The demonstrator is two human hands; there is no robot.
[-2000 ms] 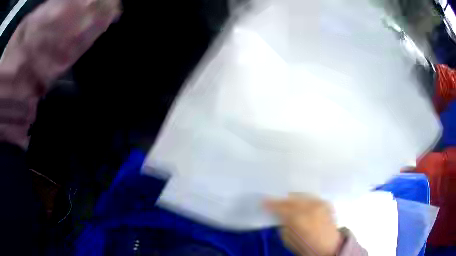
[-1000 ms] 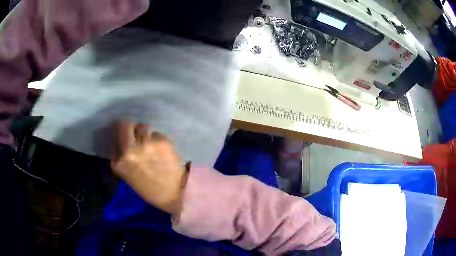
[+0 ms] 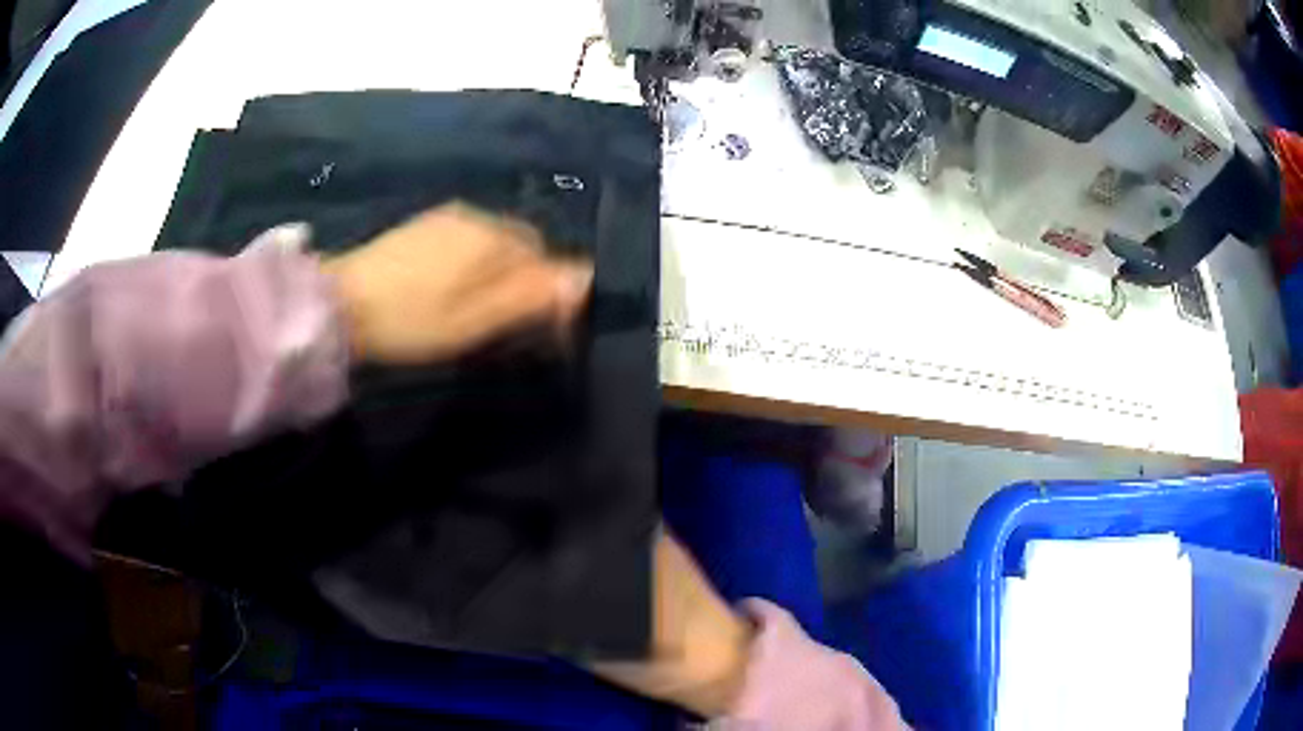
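A black layered panel [image 3: 486, 486] lies on the white machine table's left part and hangs over its front edge. Two small shiny spots show near its far edge. My left hand [image 3: 450, 286], blurred, is on top of the panel with its fingers bent; its exact grip is unclear. My right hand [image 3: 693, 628] is at the panel's near right corner, with its fingers hidden under the panel. The needle area [image 3: 657, 72] is just beyond the panel's far right corner. The white sheet is not visible around the panel.
The sewing machine head [image 3: 1057, 143] stands at right. A dark glittery heap [image 3: 857, 114] and snips [image 3: 1015, 286] lie on the table. A blue bin [image 3: 1000, 528] with white sheets [image 3: 1100, 628] is at lower right. More black fabric [image 3: 100, 114] is at far left.
The white sheet that my right hand moved leftward is no longer seen; the black panel now lies flat there. My left hand has come onto the panel, and my right hand has moved right to its near corner.
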